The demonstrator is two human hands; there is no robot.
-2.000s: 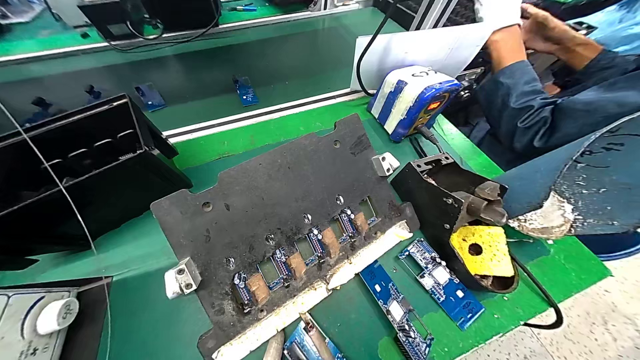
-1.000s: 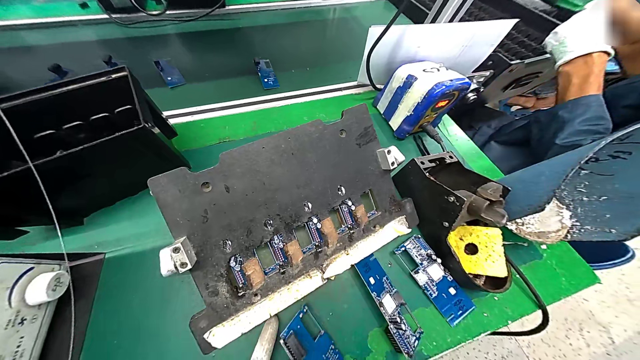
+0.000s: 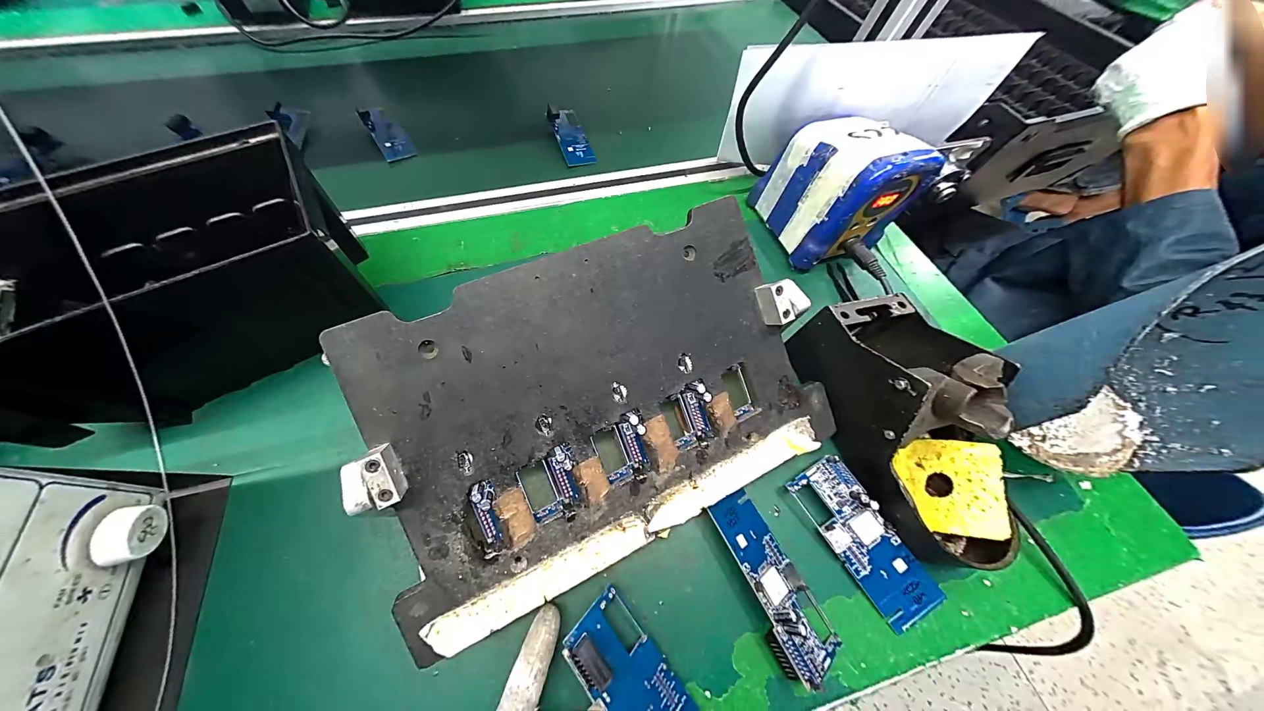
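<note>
A pale, covered fingertip, apparently of my left hand [image 3: 531, 657], enters at the bottom edge, just below the fixture's pale strip. Close to its right lies a blue circuit board [image 3: 632, 657], cut off by the frame; a grip on it cannot be made out. My right hand is not clearly visible. The black fixture plate [image 3: 583, 316] lies tilted on the green bench, with several small boards upright in its slots between brown tape pieces. Right of the fingertip, two more blue boards [image 3: 775, 583] [image 3: 869, 543] lie on the bench.
A soldering iron stand [image 3: 859, 395] with yellow sponge [image 3: 953, 489] stands right, below a blue soldering station [image 3: 849, 188]. Black racks [image 3: 178, 267] and a dial-fitted device [image 3: 69, 583] are left. Boards lie on the strip behind. Another person's arm [image 3: 1116, 237] is upper right.
Two fingertips showed at the bottom edge two seconds ago; one shows clearly now. The bottom blue board is more exposed. The other person's hands and arm have shifted.
</note>
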